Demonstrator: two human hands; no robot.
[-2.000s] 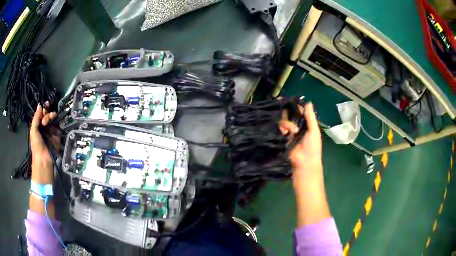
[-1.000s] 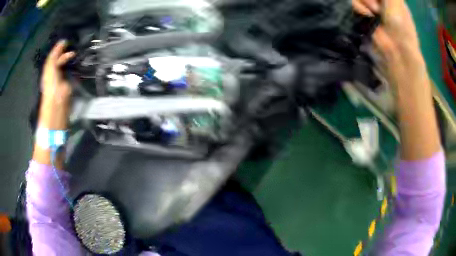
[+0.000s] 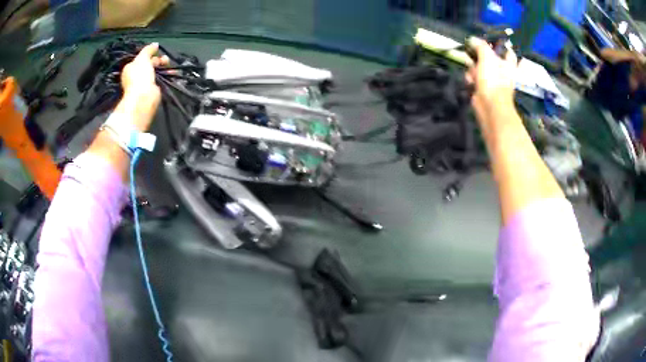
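Observation:
My left hand (image 3: 144, 76) is closed on black cords (image 3: 173, 79) at the left ends of the grey housing halves (image 3: 265, 134). Several of these lie close together, open, with green and white circuit boards inside. One more open housing (image 3: 223, 205) lies askew in front of them. My right hand (image 3: 494, 71) is at the upper right with curled fingers on dark cord, beside a thick bundle of black cords (image 3: 432, 117); blur hides the exact grip. A loose black cord bundle (image 3: 327, 297) lies nearer me.
An orange-bodied tool (image 3: 28, 141) is at the left edge. Silvery screws (image 3: 14, 283) show at the lower left. A blue coiled strap cord (image 3: 142, 247) hangs from my left wrist. Blue bins (image 3: 567, 21) and a clear bag (image 3: 559, 152) are at the right. The dark bench mat (image 3: 439, 247) extends below.
The view has swung from the floor side to the bench. The housings and cord bundle now lie farther along the mat. One housing has turned askew.

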